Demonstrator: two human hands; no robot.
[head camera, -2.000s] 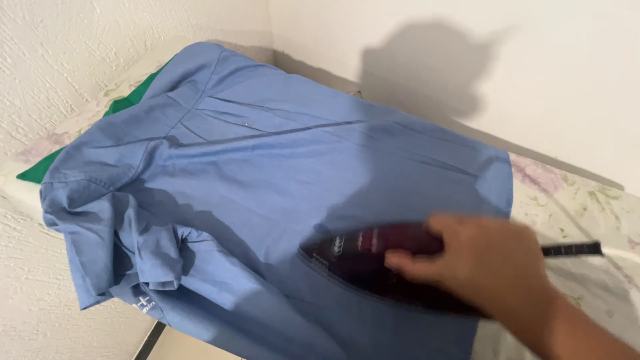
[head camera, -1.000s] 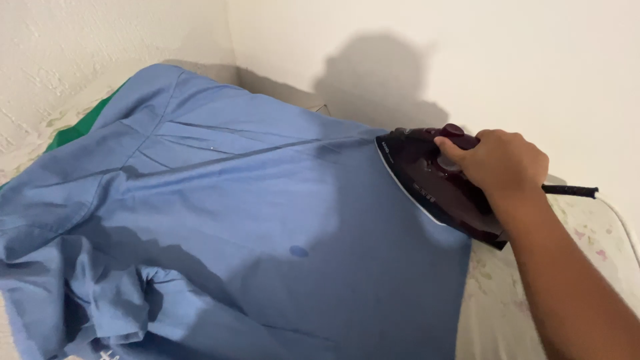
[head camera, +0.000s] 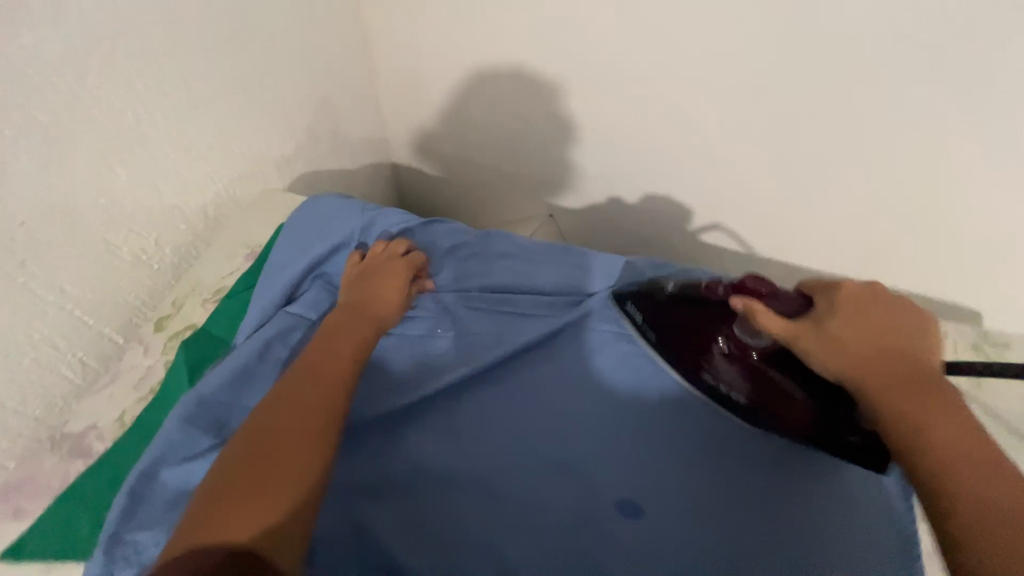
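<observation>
A blue shirt lies spread over a padded surface with a floral cover, creased near its far edge. My right hand grips the handle of a dark maroon clothes iron, which rests on the right part of the shirt with its tip pointing left. My left hand lies on the shirt near its far left edge, fingers bent on the cloth; whether it pinches the fabric cannot be told. Between the hands a fold line runs across the shirt. A small dark spot shows on the cloth below the iron.
Green cloth sticks out from under the shirt on the left. The floral cover shows along the left and at the right. White walls meet in a corner just behind. The iron's black cord sleeve extends right.
My left hand has come into view and onto the shirt. From two seconds ago to one second ago, the iron moved from the shirt's near part toward its far right edge, in my right hand throughout.
</observation>
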